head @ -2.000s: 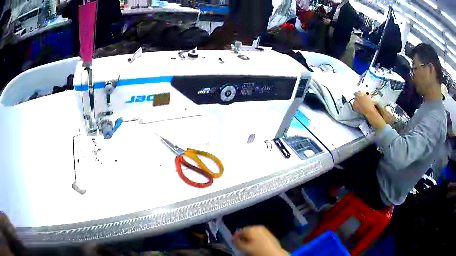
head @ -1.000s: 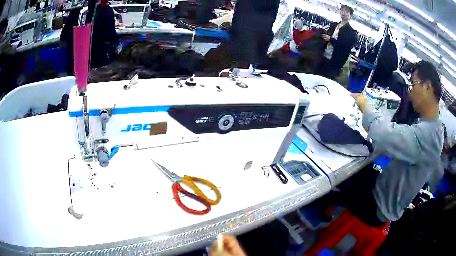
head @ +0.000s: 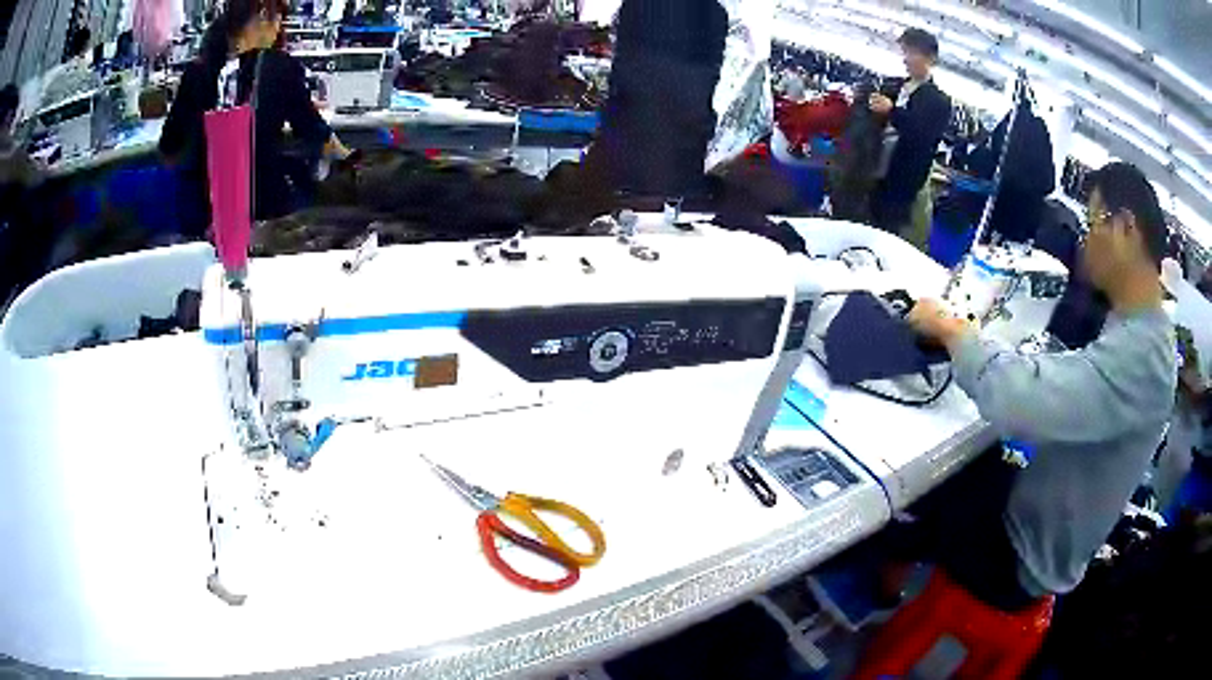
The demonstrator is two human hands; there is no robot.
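Note:
The white lockstitch sewing machine point(head: 638, 399) with a blue stripe and black panel stands in front of me. The needle and presser foot area point(head: 286, 445) is at its left end, with no cloth under it. Scissors point(head: 532, 531) with one red and one yellow-orange handle lie on the white table point(head: 399, 598), right of the needle, blades pointing up and left. Neither of my hands is in the picture.
A pink thread cone point(head: 230, 186) stands at the left. Dark cloth point(head: 439, 193) is heaped behind the machine. At the right a person in grey point(head: 1077, 385) handles dark cloth by a red bin point(head: 964, 624). Two other people point(head: 246, 106) point(head: 914, 126) are farther back.
A hand at the bottom edge has gone out of the picture. The view has tilted up, so the machine sits lower. The neighbour's dark cloth has shifted, and a person at back left has appeared.

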